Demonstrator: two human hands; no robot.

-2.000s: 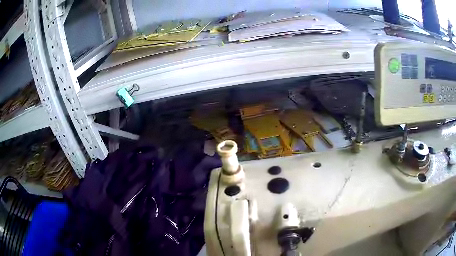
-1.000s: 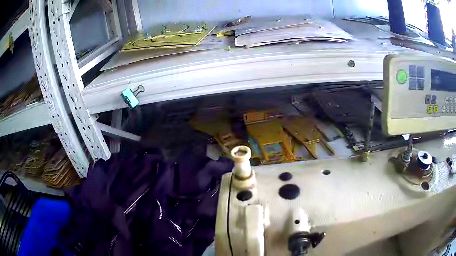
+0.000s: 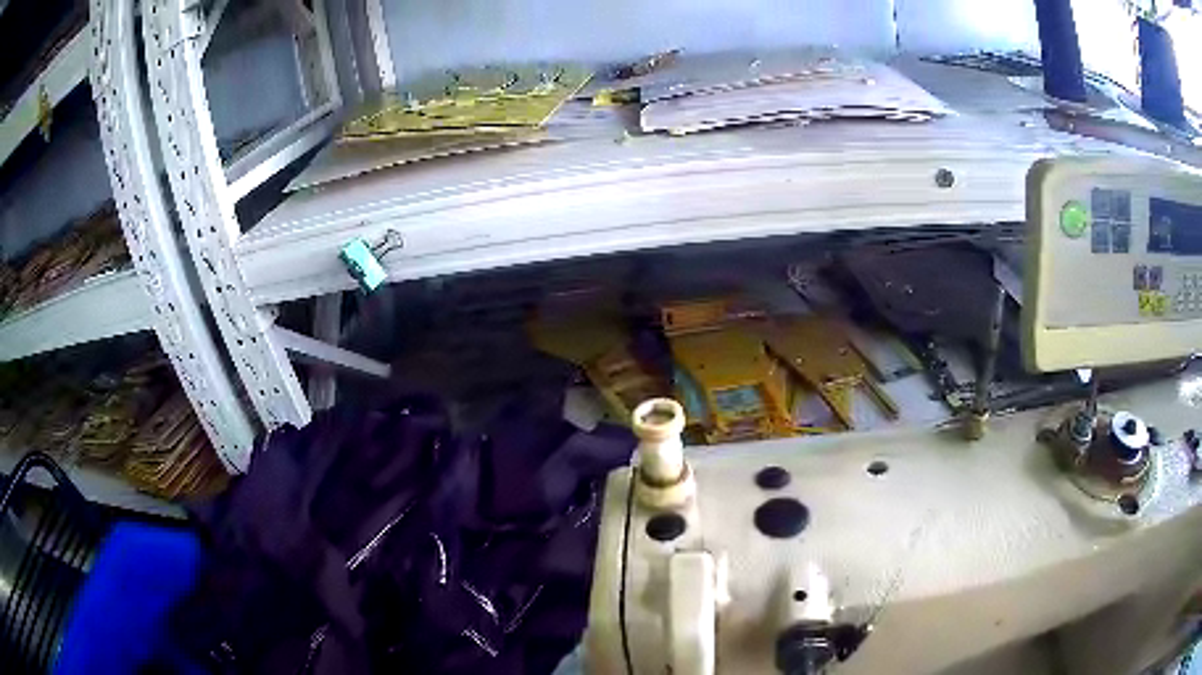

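Note:
A heap of dark purple to black garment pieces (image 3: 396, 541) with pale glints lies left of the machine head. The cream sewing machine (image 3: 923, 528) fills the lower right. A cream knob (image 3: 660, 442) stands on the left end of its head, and a dark thread tension assembly (image 3: 811, 644) sits on its face at the bottom edge. The needle area is out of view below. Neither my left hand nor my right hand is in view.
A blue bin (image 3: 125, 600) and a black curved tube frame (image 3: 40, 554) are at the lower left. A white shelf (image 3: 593, 191) with a teal clip (image 3: 364, 264) crosses behind. Yellow-brown templates (image 3: 725, 369) lie beneath it. The control panel (image 3: 1120, 264) is at the right.
The view has shifted, so the machine, shelf and heap sit further right and a little lower in the picture. The heap looks otherwise the same.

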